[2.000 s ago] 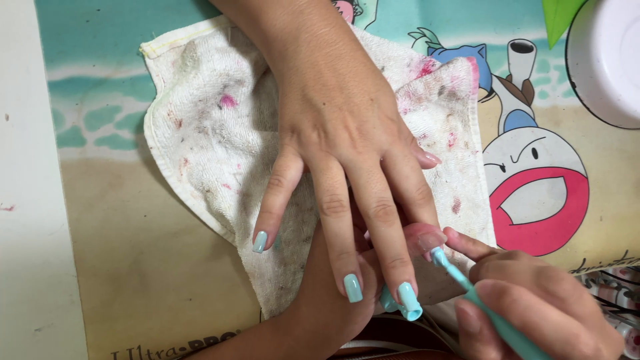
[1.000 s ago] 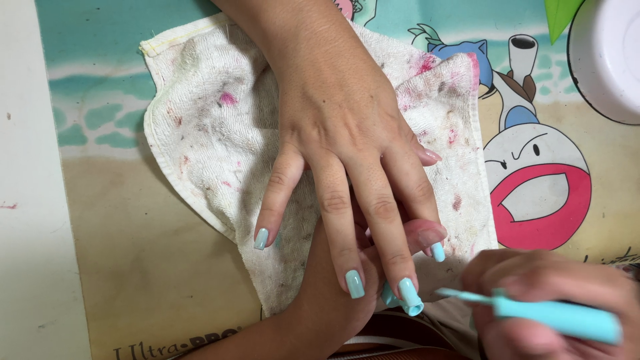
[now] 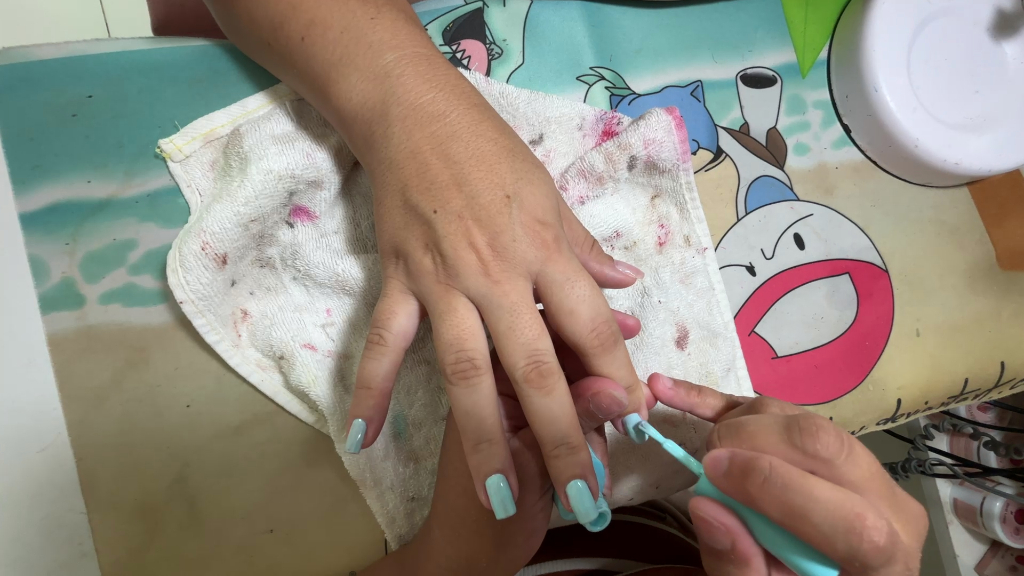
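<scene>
My right hand (image 3: 808, 472) grips the light blue cap of a nail polish brush (image 3: 744, 512), whose bristles touch the index fingernail (image 3: 634, 426) of another person's hand (image 3: 480, 240). Under that hand, my left hand (image 3: 512, 480) holds the index finger near its tip with the thumb. A small light blue polish bottle (image 3: 594, 516) is also in my left hand, mostly hidden below the other person's fingers. Light blue polish covers the little, ring and middle fingernails; the thumbnail looks unpainted. The person's hand lies over a stained white towel (image 3: 264, 240).
The towel lies on a mat (image 3: 200, 480) printed with a beach and cartoon figures. A white enamel bowl (image 3: 928, 96) stands at the upper right beside a green pointed object (image 3: 812, 32). Jars (image 3: 988, 508) and dark cables (image 3: 952, 456) show at the lower right.
One second ago my right hand held the brush away from the nails, lower right; now the bristles are on the index fingernail. The view has shifted slightly.
</scene>
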